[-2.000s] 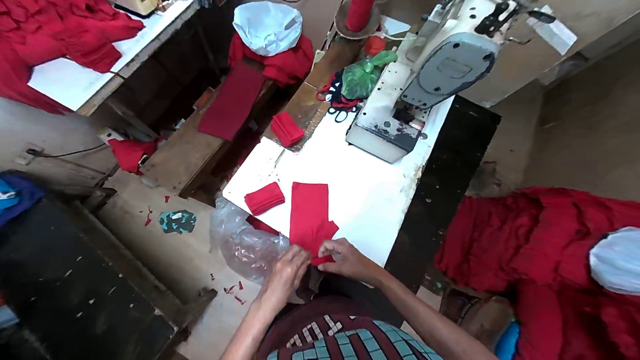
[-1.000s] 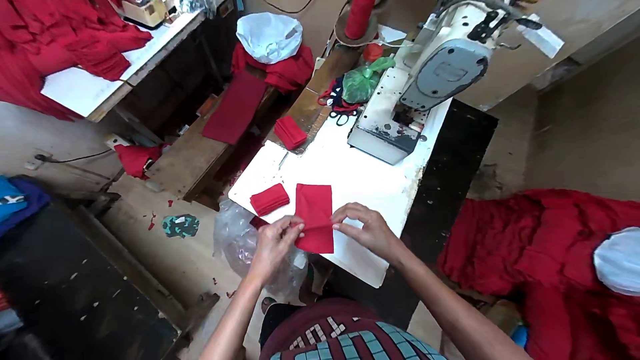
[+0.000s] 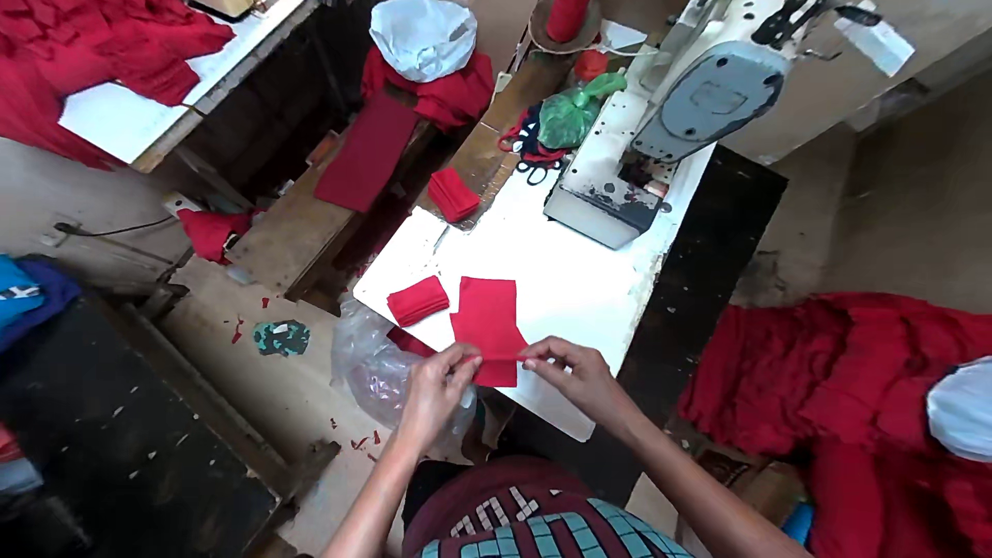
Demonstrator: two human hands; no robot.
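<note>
Between my left hand [image 3: 442, 387] and my right hand [image 3: 570, 376] a red fabric piece [image 3: 496, 341] is stretched, each hand pinching one end of its near edge between thumb and fingers. It lies over another red fabric piece [image 3: 488, 294], whose far end shows flat on the white sewing table [image 3: 577, 294] and whose near end seems to show below the pinched edge. A stack of folded red pieces [image 3: 418, 301] lies just left of them. Further back is a second red stack [image 3: 452, 195]. The industrial sewing machine [image 3: 620, 178] stands at the table's far right.
A green plastic bag [image 3: 570, 116] and small scissors [image 3: 535, 170] lie beside the machine. Clear plastic [image 3: 372, 364] hangs at the table's left edge. A wooden bench [image 3: 291, 240] bears a dark red cloth [image 3: 368, 155]. Red fabric heaps [image 3: 783, 380] lie at right.
One second ago a single red piece showed between my hands; now another overlaps it, held by its near edge. My hands have moved closer to the table's near edge.
</note>
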